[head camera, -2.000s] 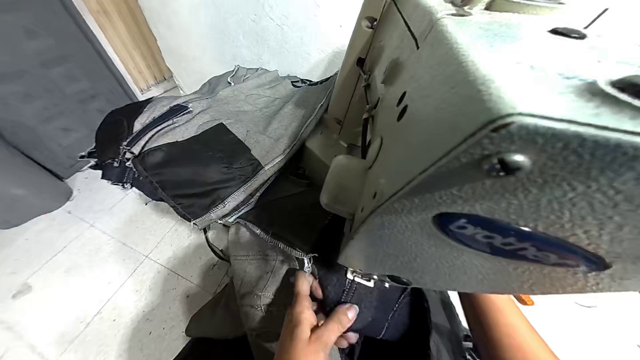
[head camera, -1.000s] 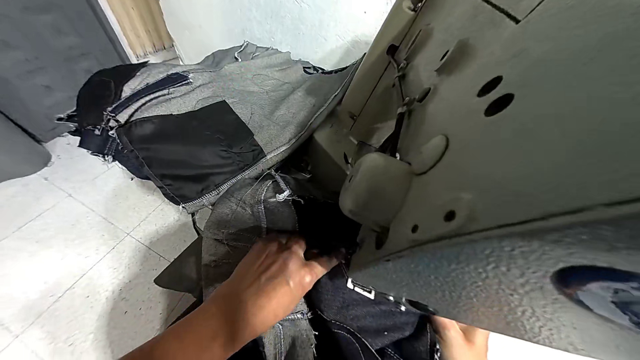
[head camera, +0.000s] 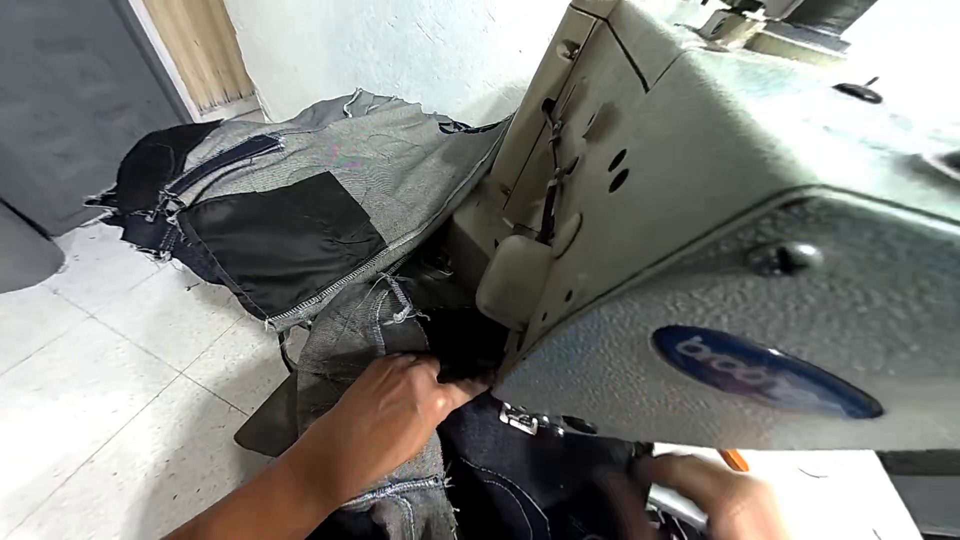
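My left hand (head camera: 409, 405) lies on the dark denim garment (head camera: 517, 457) left of the sewing machine head, its fingertips partly hidden by the machine's edge. Blurred, my right hand (head camera: 712, 487) is below the Brother sewing machine (head camera: 675, 300), at the garment's right side; what its fingers hold cannot be told. Near the machine's lower edge a metal part (head camera: 519, 420) shows over the denim. A grey inside-out denim piece (head camera: 397, 165) with a black pocket cloth (head camera: 285, 240) spreads out behind my left hand.
The white wall (head camera: 390, 45) stands behind the cloth, with a grey door (head camera: 82, 97) at the far left. Pale floor tiles (head camera: 135, 390) show below left. Under the machine at right are a white tabletop (head camera: 840, 487) and a small orange object (head camera: 735, 459).
My left hand, pinching cloth near the metal part two seconds ago, now lies flatter with its fingers against the machine's edge. My right hand shows more below the machine. The view has shifted.
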